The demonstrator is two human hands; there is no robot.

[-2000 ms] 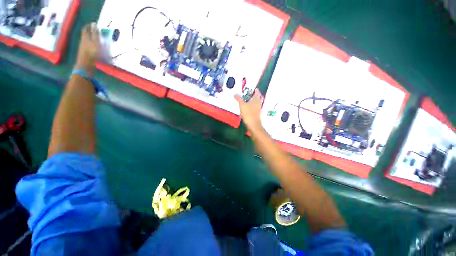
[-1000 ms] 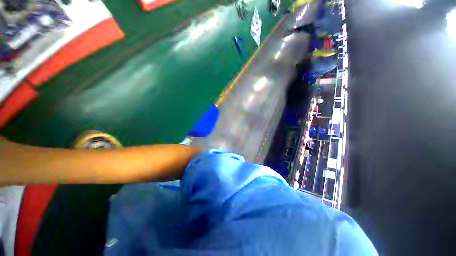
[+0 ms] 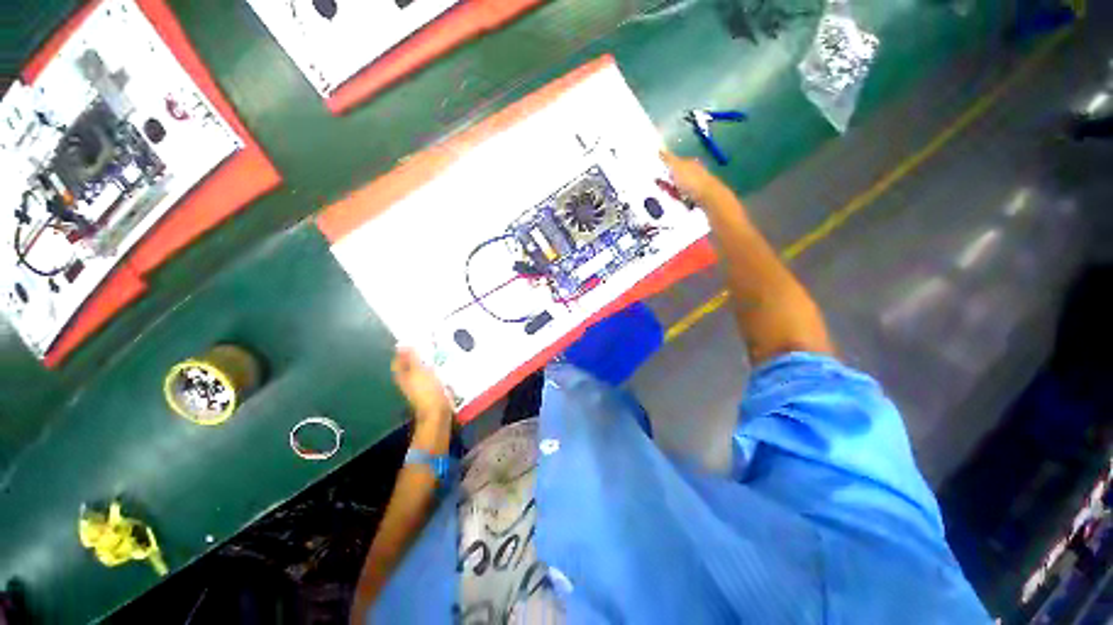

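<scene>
A white panel (image 3: pixel 421 269) lies tilted on a red-orange pad (image 3: pixel 458 159) in front of me. On it are a blue motherboard (image 3: pixel 598 263) with a black cooler fan (image 3: pixel 588 208), a black cable loop (image 3: pixel 474 263) and black ovals near the edges. My left hand (image 3: pixel 421 385) holds the panel's near left corner. My right hand (image 3: pixel 693 183) holds its right edge, beside a small red part. My fingertips are partly hidden or blurred.
Side cutters (image 3: pixel 710 132) and a clear parts bag (image 3: pixel 840 61) lie beyond on the green bench (image 3: pixel 281 305). A tan tape roll (image 3: pixel 205 388), narrow roll (image 3: pixel 316 438) and yellow scrap (image 3: pixel 116 535) lie left. Other panels stand behind and left; a blue object hangs at the near edge.
The view has swung away from the aisle and back to the bench. Both hands now show on one panel's opposite sides; one second ago only an arm and sleeve showed.
</scene>
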